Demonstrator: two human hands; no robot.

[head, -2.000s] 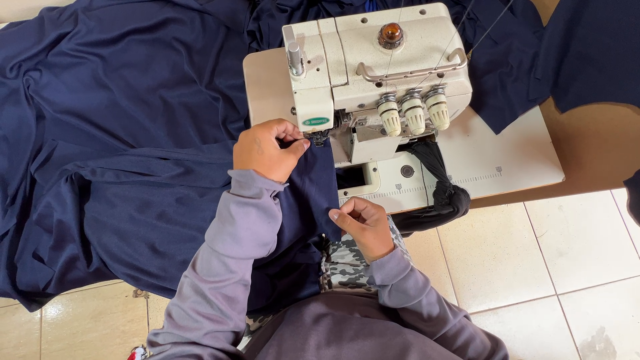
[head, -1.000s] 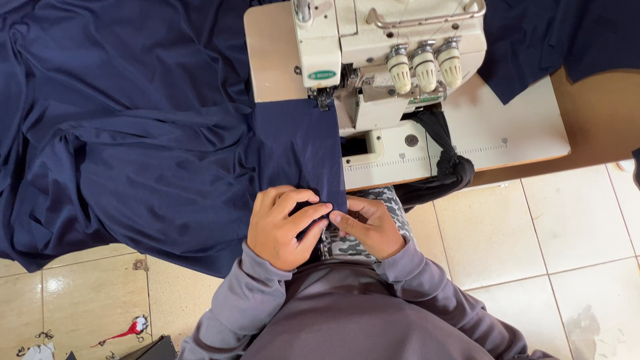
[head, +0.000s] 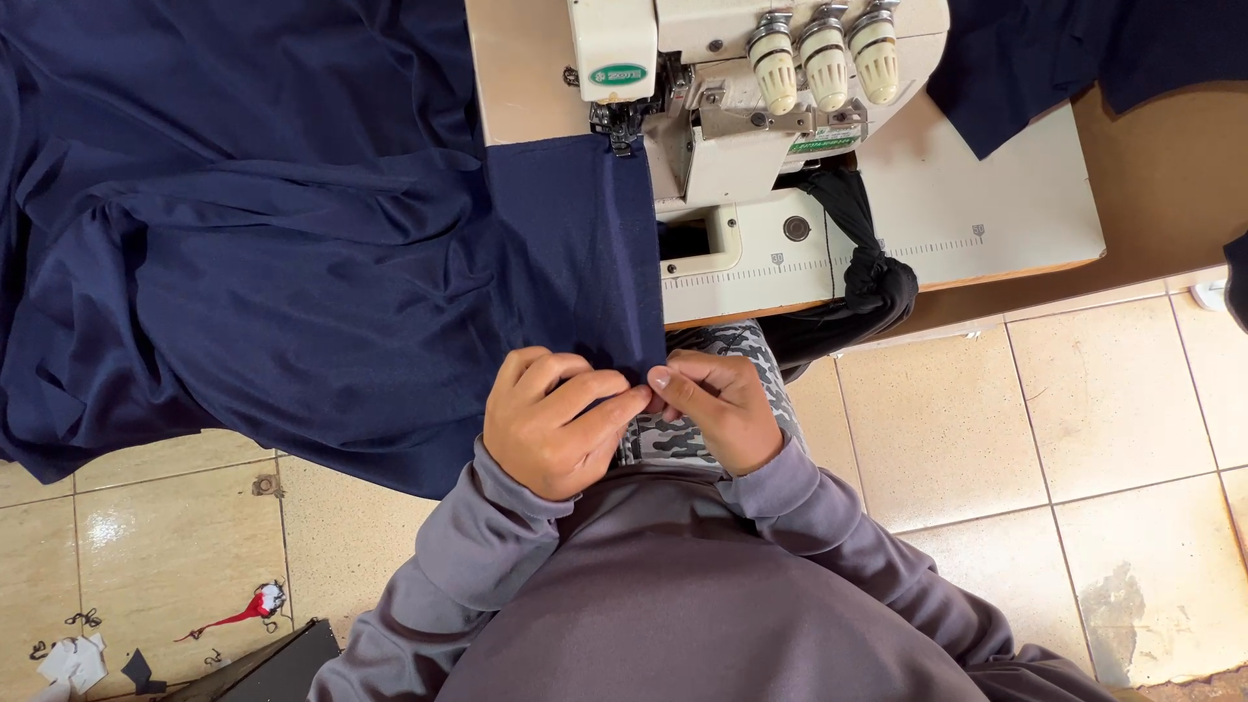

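Navy blue fabric [head: 575, 234] lies over the left side of the sewing table, its top edge by the presser foot [head: 619, 127] of a white overlock sewing machine [head: 751, 146]. The fabric's right edge runs down from the foot to both hands, over the lap. My left hand [head: 565, 419] grips the cloth near its lower right edge, its fingers curled. Close beside it, my right hand [head: 717, 405] pinches that same edge between thumb and index finger. The fingertips of the two hands nearly meet. The edge under the fingers is partly hidden.
Black cloth [head: 877, 278] is knotted at the right of the machine bed. More navy fabric [head: 1014, 58] lies at the upper right. The table edge [head: 1014, 275] is in front of the machine. Scraps [head: 73, 663] and a dark box-like object [head: 268, 673] are on the tiled floor at the lower left.
My left hand has moved from beside the presser foot down toward my lap, next to my right hand. The fabric's top edge near the foot is now uncovered. The view has shifted downward.
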